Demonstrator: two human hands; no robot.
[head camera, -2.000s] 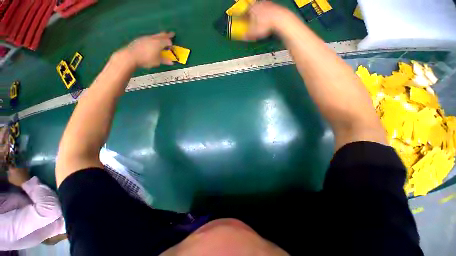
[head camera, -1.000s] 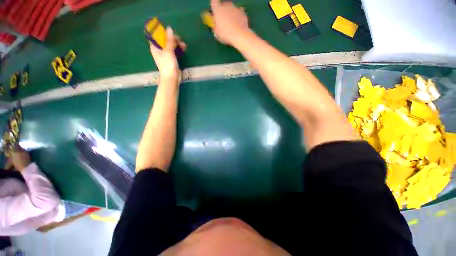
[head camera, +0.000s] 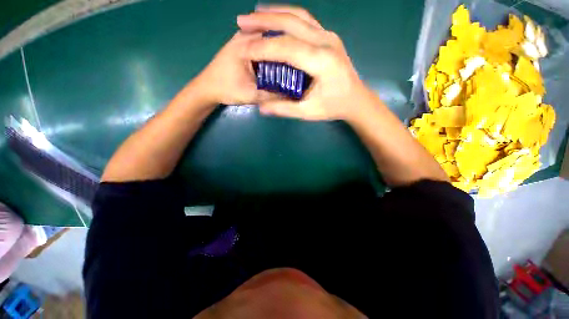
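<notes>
A stack of dark blue parts (head camera: 280, 80) shows its ribbed edge between my two hands, above the near green work surface. My left hand (head camera: 234, 71) is closed around the left side of the stack. My right hand (head camera: 321, 71) wraps over its top and right side, with fingers reaching across towards my left hand. The fingers hide most of the stack, and no yellow shows on it.
A heap of yellow pieces (head camera: 490, 106) lies on a clear plastic bag (head camera: 426, 37) at right. Bagged dark parts (head camera: 53, 167) lie at left. A pale metal edge strip (head camera: 47, 23) curves at upper left. Another person's sleeve (head camera: 9, 240) shows at the left edge.
Both hands have come back from the far belt and met over the near surface around the stack. The view has tilted down, so the belt's blue-and-yellow sets and the red parts are out of frame.
</notes>
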